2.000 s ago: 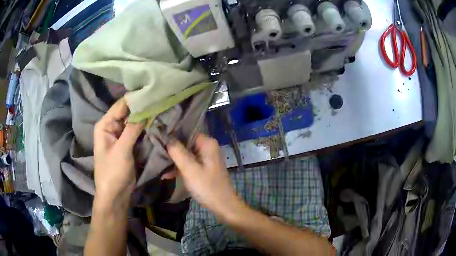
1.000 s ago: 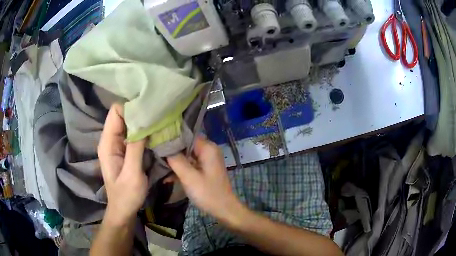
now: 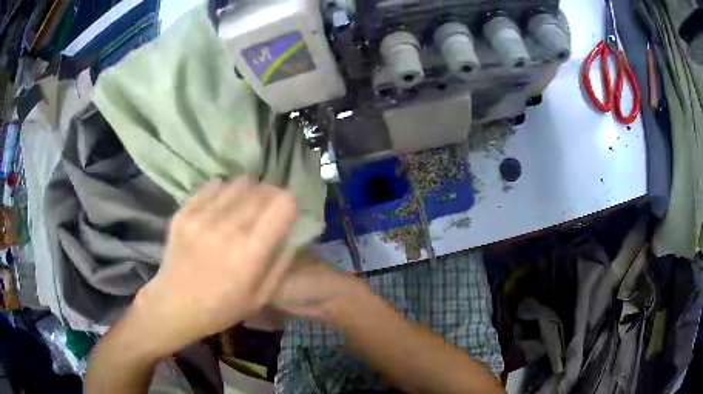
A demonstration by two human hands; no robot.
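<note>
Pale green fabric lies left of the overlock machine and runs down under my hands. The grey-brown garment is bunched at the left below it. My left hand is blurred, back upward, over the cloth in front of the needle area; its fingertips are hidden or blurred, so its grip cannot be told. My right hand is just below and partly behind my left hand, its fingers hidden. The cloth reaches close to the presser foot area.
A blue tray with trimmings sits at the table edge. Red-handled scissors lie on the white table at the right. Checked cloth covers the lap. Dark garments hang at the lower right.
The yellow-green edge held between my hands is out of sight. My left hand has turned over and moved right, across my right hand. The pale green cloth now spreads beside the needle area.
</note>
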